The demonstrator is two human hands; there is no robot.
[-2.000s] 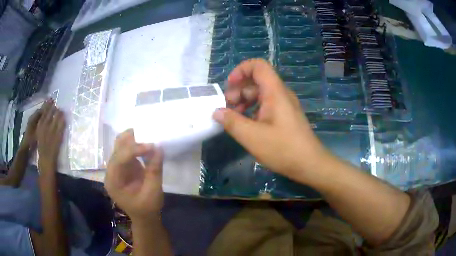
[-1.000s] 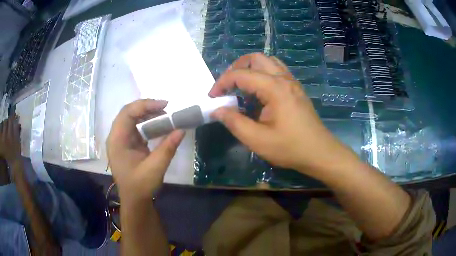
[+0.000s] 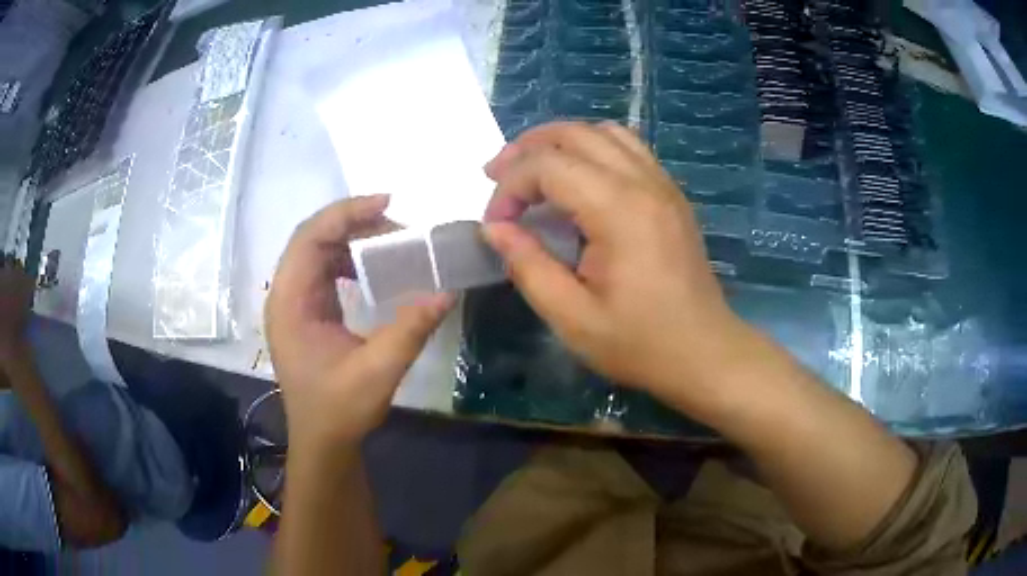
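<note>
A white glossy release liner (image 3: pixel 422 141) is bent towards me, with grey adhesive squares (image 3: pixel 396 273) in a row along its near end. My left hand (image 3: pixel 349 309) pinches the liner's left end between thumb and fingers. My right hand (image 3: pixel 603 231) has its thumb and fingertips closed at the right part of the row, at a grey square. The fingers partly hide that end, so I cannot tell how far the square is lifted. A clear blister tray (image 3: pixel 704 208) lies beyond my right hand, with dark modules (image 3: pixel 878 169) in rows and a grey square (image 3: pixel 782 142) on one row.
A shiny pad strip (image 3: pixel 191 225) lies on the white sheet (image 3: pixel 295 146) at left. Another person's arm (image 3: pixel 39 394) is at the far left. A second tray of dark items (image 3: pixel 101 84) is at upper left. White crumpled paper (image 3: pixel 978 56) lies at upper right. Clear tape (image 3: pixel 855 326) is on the mat.
The liner was flatter two seconds ago and is now bent, with its grey squares nearer me. My right fingers moved from the liner's right edge onto the row. The other person's hands moved left.
</note>
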